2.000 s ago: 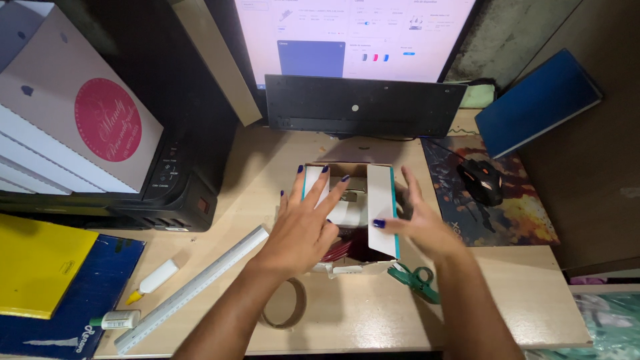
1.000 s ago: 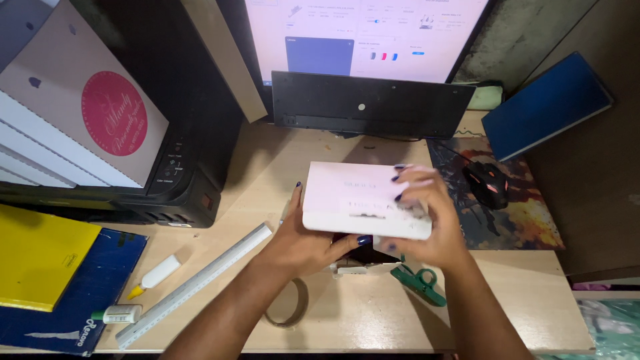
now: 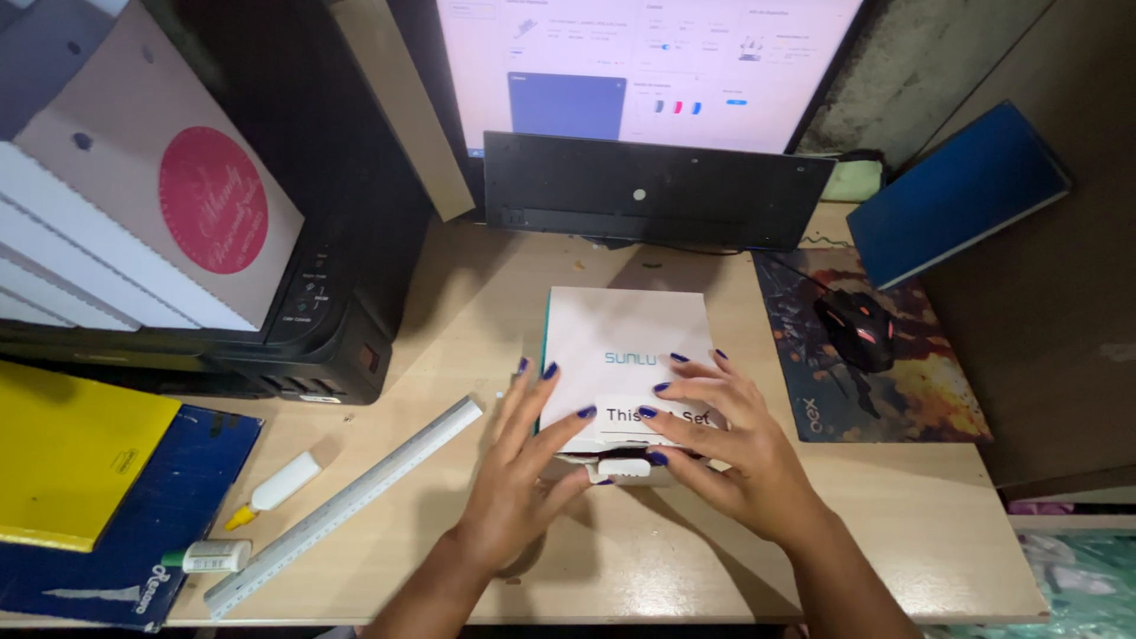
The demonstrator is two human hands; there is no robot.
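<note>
A white SUNLU cardboard box [image 3: 626, 328] with a teal edge lies on the wooden desk, its lid down over the top. At the near edge a torn white flap [image 3: 624, 467] sticks out, with a dark gap above it. My left hand [image 3: 532, 453] rests on the box's left near corner, fingers on the lid and thumb by the flap. Spread over the lid's right side are the fingers of my right hand [image 3: 737, 435], its thumb near the flap's right end. Both hands touch the box from either side. What lies inside is hidden.
Left are a metal ruler [image 3: 346, 506], a white glue bottle [image 3: 286, 479], a small green-capped bottle [image 3: 216, 556], yellow [image 3: 80, 453] and blue folders [image 3: 191, 506], and a black printer [image 3: 328, 346]. A keyboard [image 3: 657, 191] leans against the monitor [image 3: 737, 71]. A mouse [image 3: 855, 328] sits on its pad [image 3: 812, 390] at right.
Two seconds ago the box stood open with its contents partly showing; now the lid is down. The hands have moved to its near corners. The green object beside the box is out of sight.
</note>
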